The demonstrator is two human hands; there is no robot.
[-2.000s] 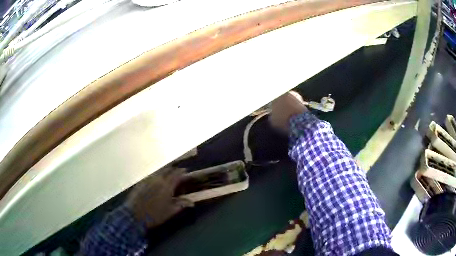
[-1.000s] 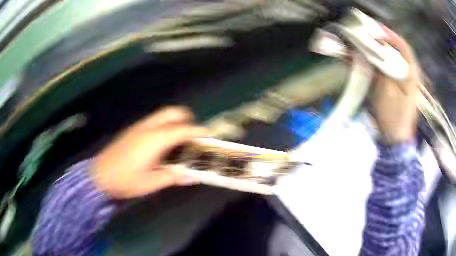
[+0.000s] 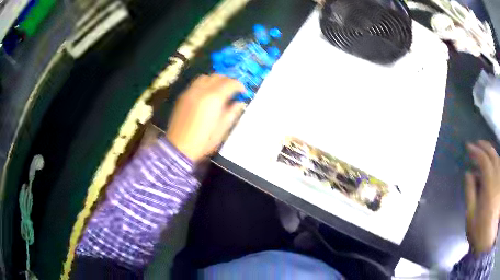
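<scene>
The open power strip housing [image 3: 334, 174] lies inner side up on the white sheet [image 3: 373, 104], with dark blocks and metal strips inside. A loose pile of blue discs [image 3: 246, 60] with fine wire legs lies at the table's left edge. My left hand [image 3: 205, 117] is at the near side of the pile, blurred; a blue disc shows at its fingertips, but the grip is unclear. My right hand [image 3: 482, 191] is at the right edge over the black table, fingers apart, partly cut off and with nothing visible in it.
A round black fan [image 3: 366, 27] stands at the sheet's far end. White cords [image 3: 460, 30] lie at the far right, with a pale plastic piece [image 3: 487, 95] nearer. A green conveyor with a chipped cream edge [image 3: 129, 123] runs along the left, carrying a bundled cord [image 3: 26, 210].
The view has turned to the table. The housing has left my left hand and lies on the sheet. My left hand is now at the blue discs. My right hand has let go of the cord.
</scene>
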